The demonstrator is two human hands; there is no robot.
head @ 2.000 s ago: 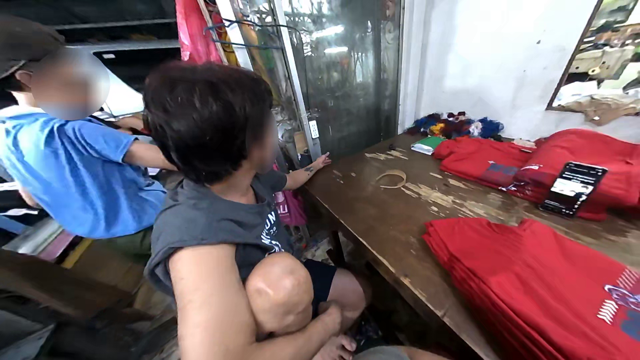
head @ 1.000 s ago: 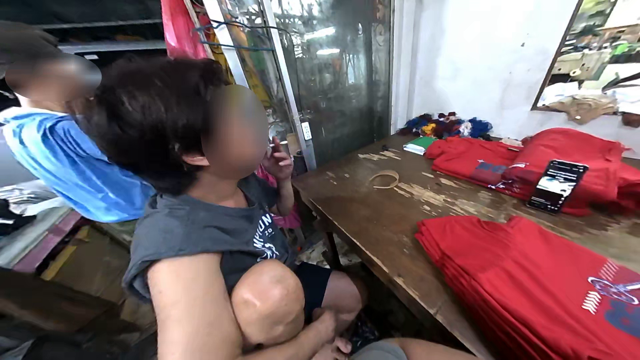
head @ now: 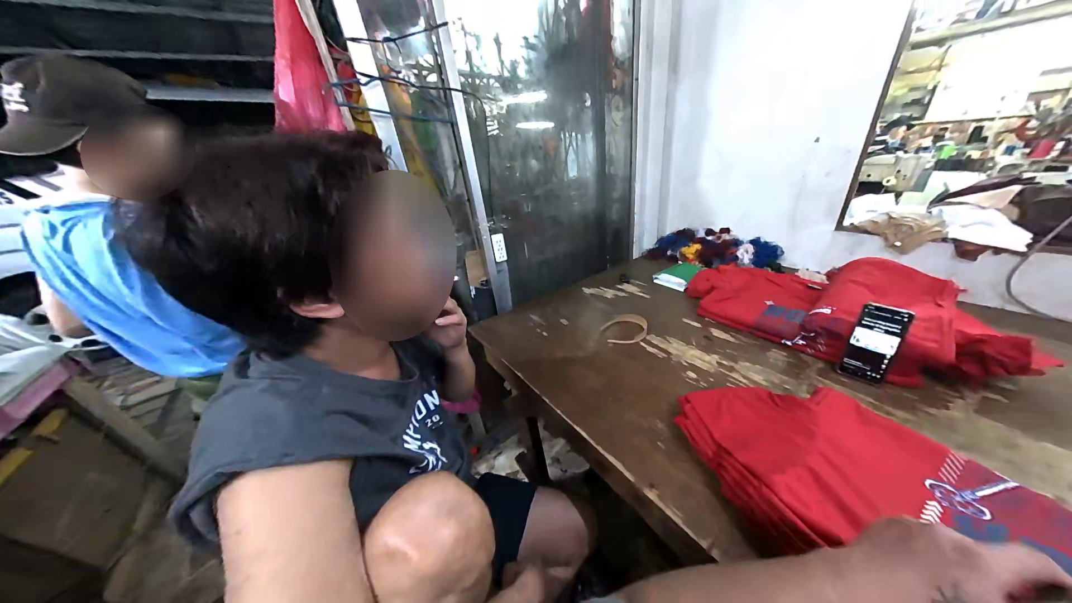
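My left hand (head: pixel 976 565) and forearm reach from the bottom middle to the lower right, over the near edge of a stack of folded red shirts (head: pixel 804 461). The fingers are blurred at the frame edge beside the shirt's printed front, so contact or a grip cannot be told. My right hand is out of view. Beyond the stack, a smartphone (head: pixel 875 343) with a lit screen leans on more red printed shirts (head: pixel 745 297). A curved tan band (head: pixel 626 328) lies on the worn brown wooden table (head: pixel 578 377).
A person in a grey shirt (head: pixel 276 427) sits close at the table's left, knee up, one hand by the face. Another person in blue (head: pixel 126 285) is behind. Coloured yarn or thread scraps (head: pixel 712 245) and a green-and-white item (head: pixel 677 275) lie near the wall.
My left forearm has come into view at the lower right, over the near red shirts. The seated person's hand has gone from the table edge up to the face.
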